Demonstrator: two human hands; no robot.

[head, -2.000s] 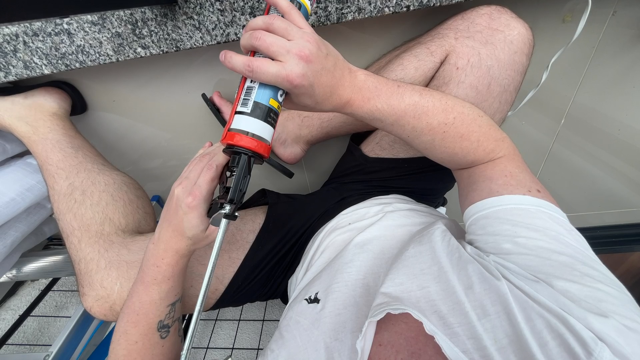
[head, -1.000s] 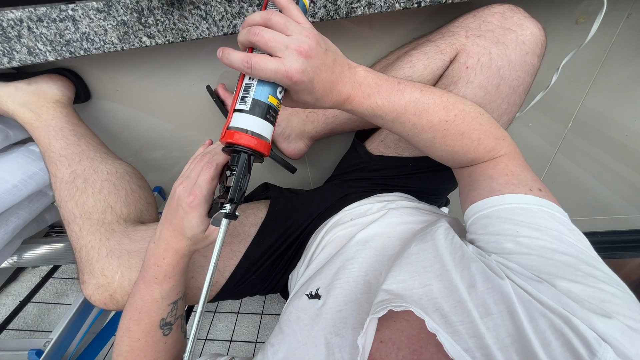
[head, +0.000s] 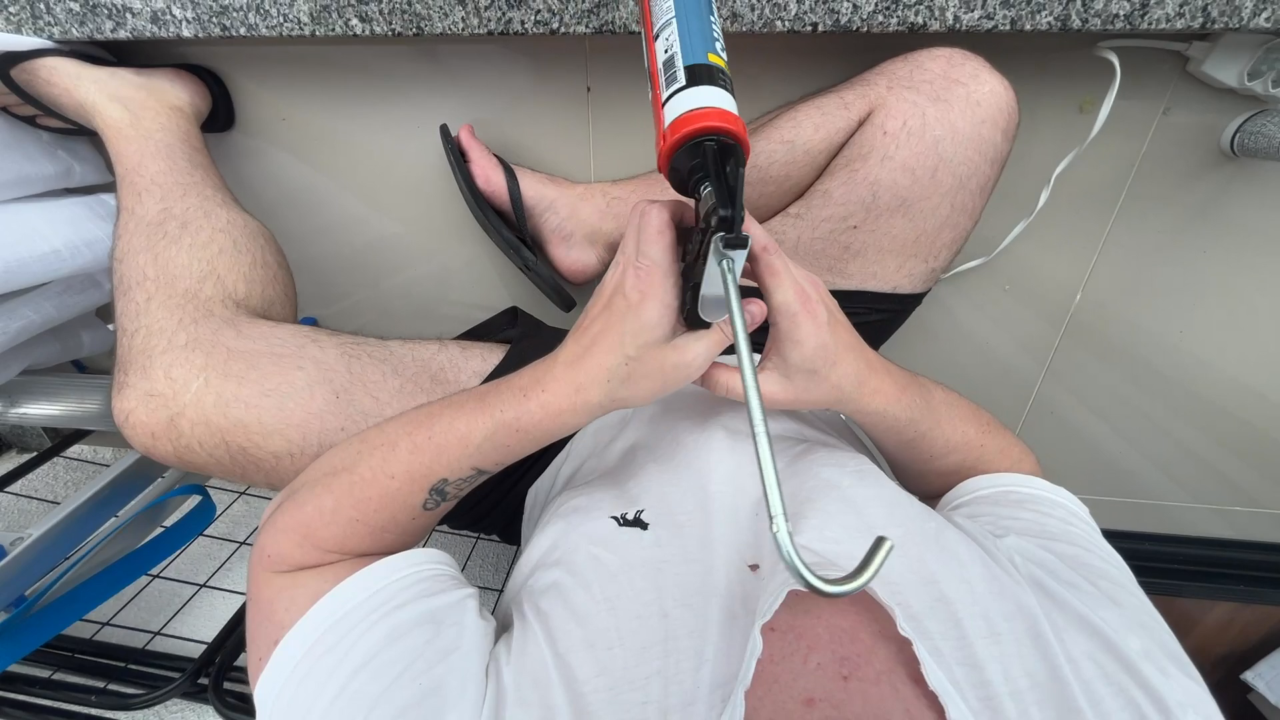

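Observation:
A caulking gun (head: 712, 225) with a black body points away from me, its blue, white and red cartridge (head: 690, 70) running past the top edge of the head view. The long metal plunger rod (head: 757, 420) comes back toward my chest and ends in a hook. My left hand (head: 645, 320) wraps the handle from the left, thumb across it under the rod. From the right, my right hand (head: 805, 335) closes around the same handle area, its fingers beside the metal release plate (head: 716, 285). The trigger and some fingertips are hidden, as is the nozzle.
A speckled stone slab edge (head: 400, 20) crosses the top, above pale tiles (head: 340, 180). My bent legs lie on both sides. A white cable (head: 1060, 175) leads to a socket block (head: 1235, 65) at right. Blue-and-metal ladder parts (head: 80, 530) and a black wire rack (head: 130, 675) stand lower left.
My right hand has let go of the cartridge and come down to the handle beside my left hand. The gun has moved right and stands more upright in the view, its hooked rod end now showing.

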